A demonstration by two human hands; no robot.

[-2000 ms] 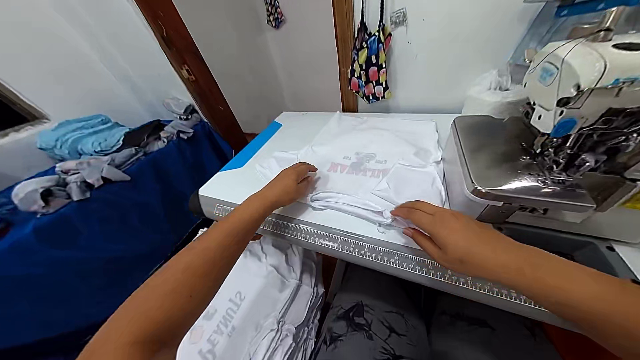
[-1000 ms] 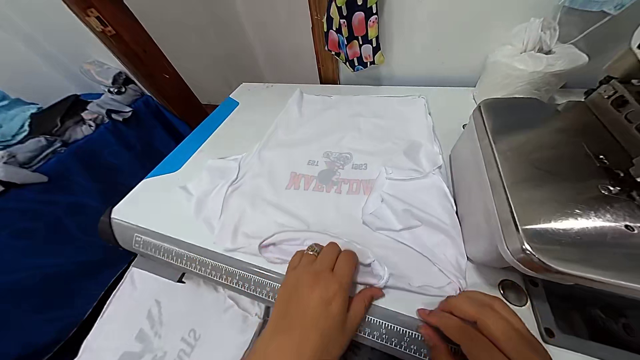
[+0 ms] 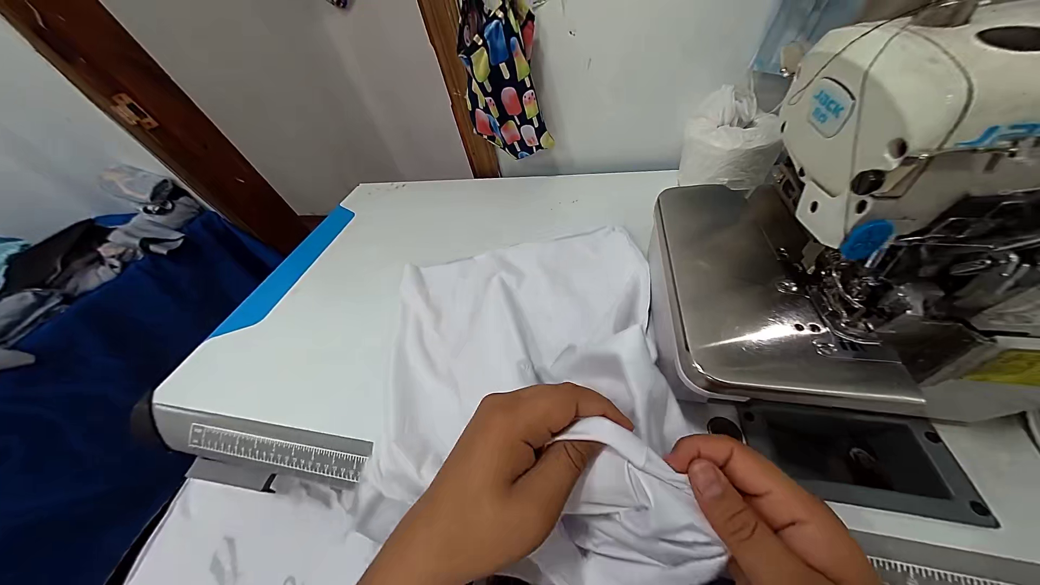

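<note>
A white fabric T-shirt (image 3: 520,317) lies rumpled on the white sewing table, its near part lifted and bunched at the front edge. My left hand (image 3: 528,463) pinches a folded edge of it between thumb and fingers. Just to the right, my right hand (image 3: 756,504) grips the same edge between thumb and forefinger. The cloth between the two hands is drawn into a narrow fold. Right of the shirt stands a Jack overlock sewing machine (image 3: 877,138) with a shiny metal work plate (image 3: 731,292).
The table (image 3: 276,366) has a ruler strip (image 3: 276,451) along its front edge. White printed cloth (image 3: 244,536) lies below it. Behind are a white plastic bag (image 3: 727,138) and a hanging popsicle-print cloth (image 3: 508,89). Clothes (image 3: 106,252) rest on blue fabric (image 3: 106,406) at left.
The shirt lay spread with its print showing; now its near part is gathered up and no print shows. Both hands have taken hold of its edge. The view has shifted.
</note>
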